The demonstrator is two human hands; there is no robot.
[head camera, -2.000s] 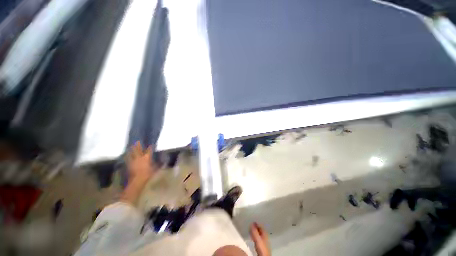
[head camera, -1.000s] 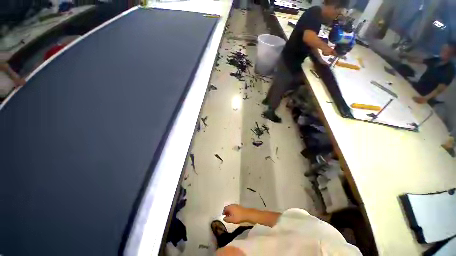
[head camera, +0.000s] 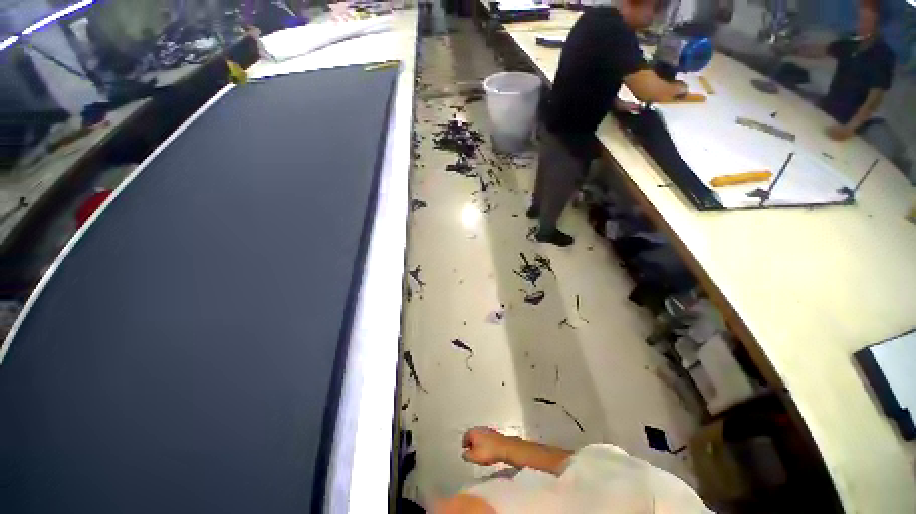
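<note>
The lay of dark fabric (head camera: 216,271) lies flat and smooth on the long white cutting table (head camera: 370,371) at the left. Its thick straight edge runs along the table side nearest me. A flat yellow bar (head camera: 382,66) lies at its far right corner, and a small yellow lump (head camera: 236,72) sits at its far left corner. My right hand (head camera: 485,446) is over the aisle floor at the bottom, away from the fabric. Its fingers look curled, with nothing seen in it. My left hand is not in view.
A white bin (head camera: 512,108) and a person in dark clothes (head camera: 583,90) stand in the aisle. The right table (head camera: 768,286) bears white sheets over dark cloth and yellow bars. Dark scraps (head camera: 460,141) litter the floor. Another person is at the far right.
My view has turned from the rail and table end to along the table and aisle, then slightly left. My left hand has gone out of view. The person opposite is no longer in view.
</note>
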